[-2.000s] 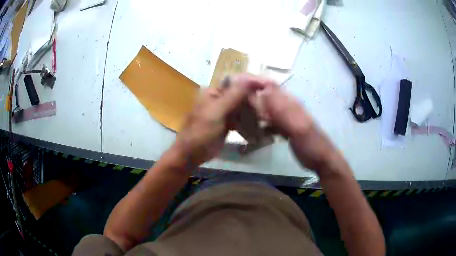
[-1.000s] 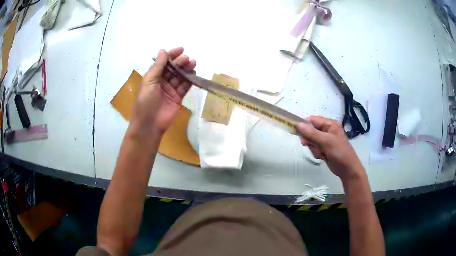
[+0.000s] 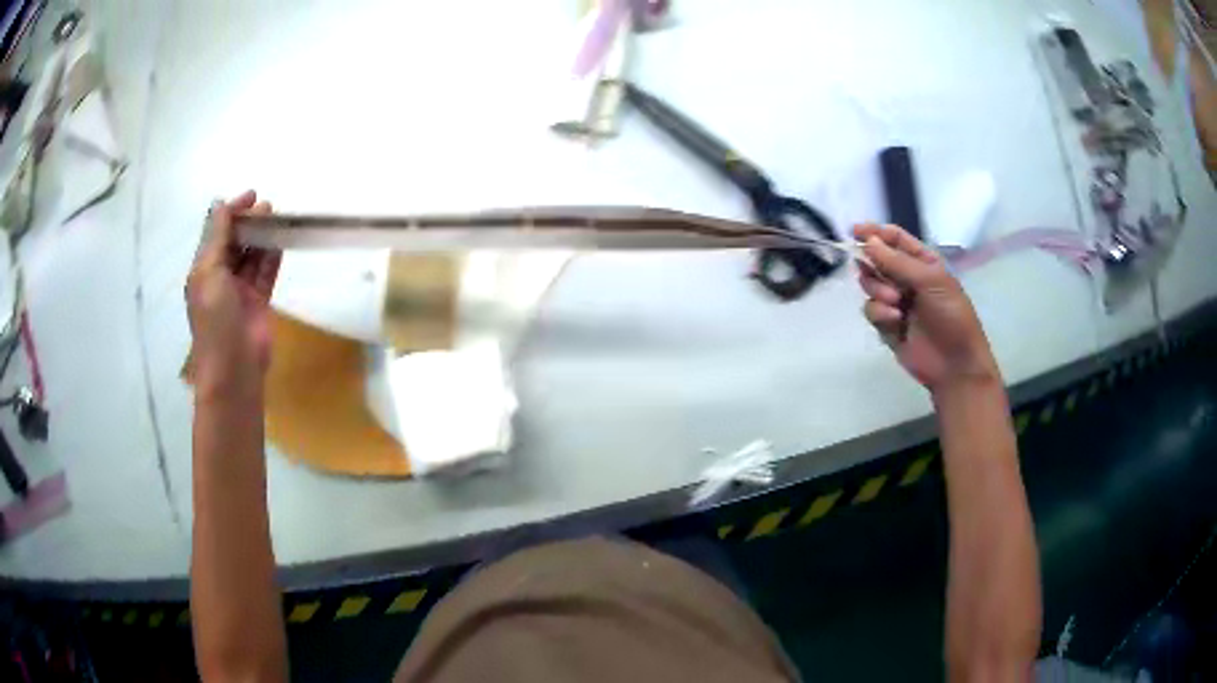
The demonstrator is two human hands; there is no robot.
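Note:
A grey-beige tie strip (image 3: 534, 230) is stretched nearly level above the table between my hands. My left hand (image 3: 238, 287) holds its left end, and my right hand (image 3: 914, 294) pinches its narrowed right end. Below the strip a folded stack of cream-white cloth (image 3: 451, 407) lies on the table. A tan-brown card label (image 3: 422, 300) lies on the cloth. An orange-brown pattern piece (image 3: 320, 400) lies flat to the left, against the cloth. The frame is blurred by motion.
Black-handled shears (image 3: 727, 167) lie behind the strip's right part. A black bar (image 3: 902, 195) is beyond my right hand. White scraps (image 3: 734, 470) lie at the front edge. A cream bundle with mauve strip (image 3: 603, 67) is at the back. Metal parts (image 3: 1110, 160) lie far right.
The strip went from slanting to nearly level and is stretched wider, with my hands farther apart. The view has turned right, so the table things appear farther left.

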